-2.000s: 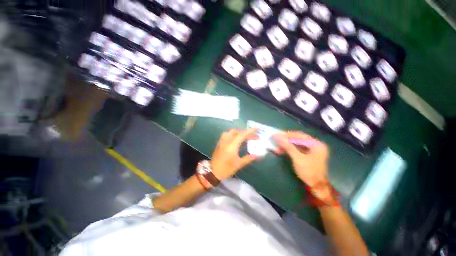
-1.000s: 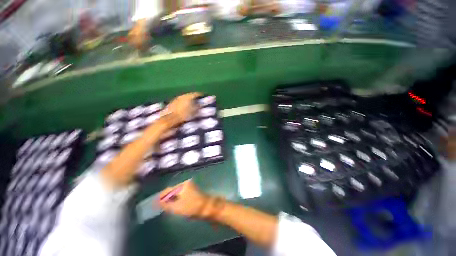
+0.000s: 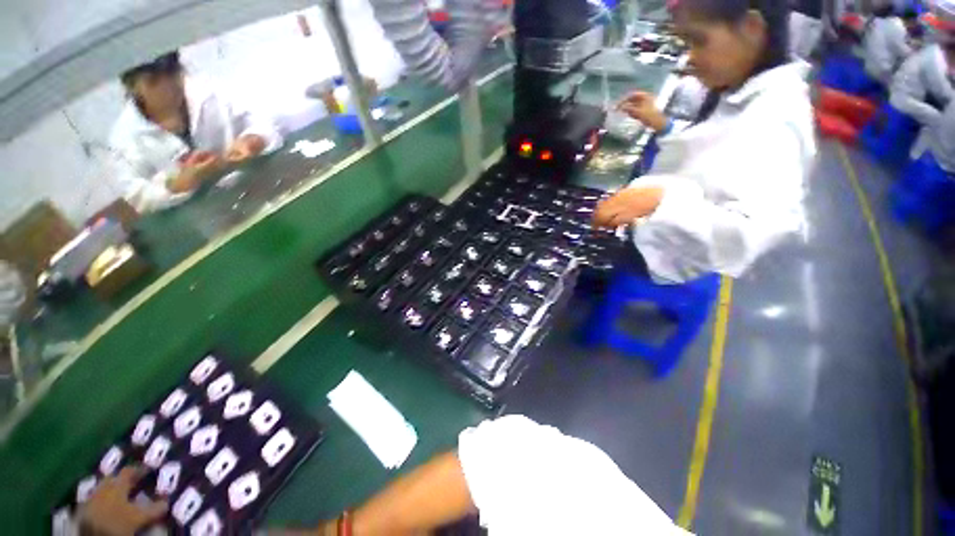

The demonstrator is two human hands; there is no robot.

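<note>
A black tray (image 3: 298, 445) at the lower left holds rows of white square housings (image 3: 244, 489) with dark centres. My left hand (image 3: 120, 507) is over the tray's near left part, blurred and partly cut off by the bottom edge. Its fingers are among the housings; I cannot tell whether they hold one. My right forearm, with a red bracelet, crosses the bottom edge. Only a sliver of my right hand (image 3: 288, 532) shows, and its fingers and anything in them are out of the picture.
A blank white strip (image 3: 372, 419) lies right of the tray on the green bench (image 3: 367, 361). Stacked black trays (image 3: 450, 277) are beyond it. A seated person in white reaches over them, beside a blue stool (image 3: 654, 319). Another person works across the green barrier.
The view has swung to the right, bringing the neighbouring person and aisle in. The filled tray and my hands have shifted towards the lower left; my right hand is now mostly out of the picture.
</note>
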